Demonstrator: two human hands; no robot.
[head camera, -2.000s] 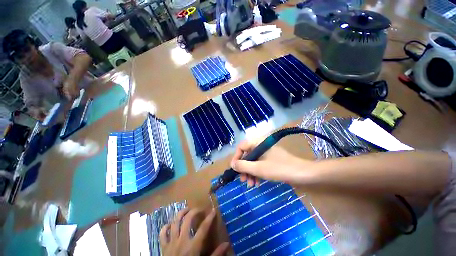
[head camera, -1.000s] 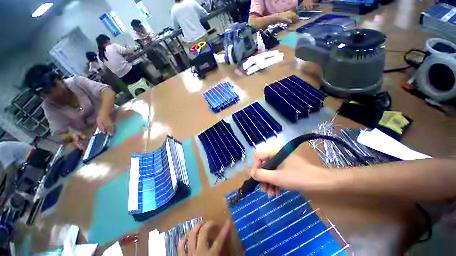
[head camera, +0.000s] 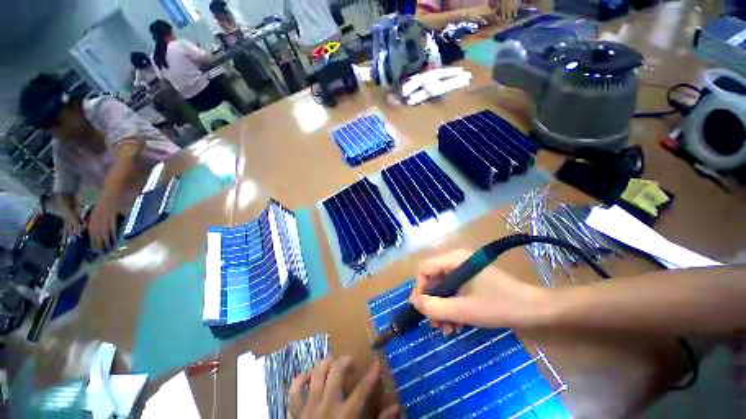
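A blue solar cell sheet (head camera: 483, 372) with pale parallel lines lies in front of me, cut off by the bottom edge. My right hand (head camera: 466, 290) holds the soldering iron (head camera: 446, 286) like a pen, its tip low over the sheet's left edge. Whether the tip touches is too blurred to tell. My left hand (head camera: 343, 393) is at the bottom edge, partly cut off, fingers spread between the aligned ribbon bundle (head camera: 282, 368) and the sheet. I cannot tell whether it holds a ribbon.
The finished cell stack (head camera: 253, 266) sits on a green mat (head camera: 168, 307) at left. Dark cell stacks (head camera: 421, 186) stand beyond the sheet. Loose ribbons (head camera: 564, 229), a sponge holder (head camera: 646, 196) and a grey round housing (head camera: 585, 98) are at right. A person (head camera: 114, 155) works at far left.
The iron has stayed near the sheet's left edge, its tip now slightly lower along it. The camera view has shifted, moving the whole scene. The far-left person's hands have moved.
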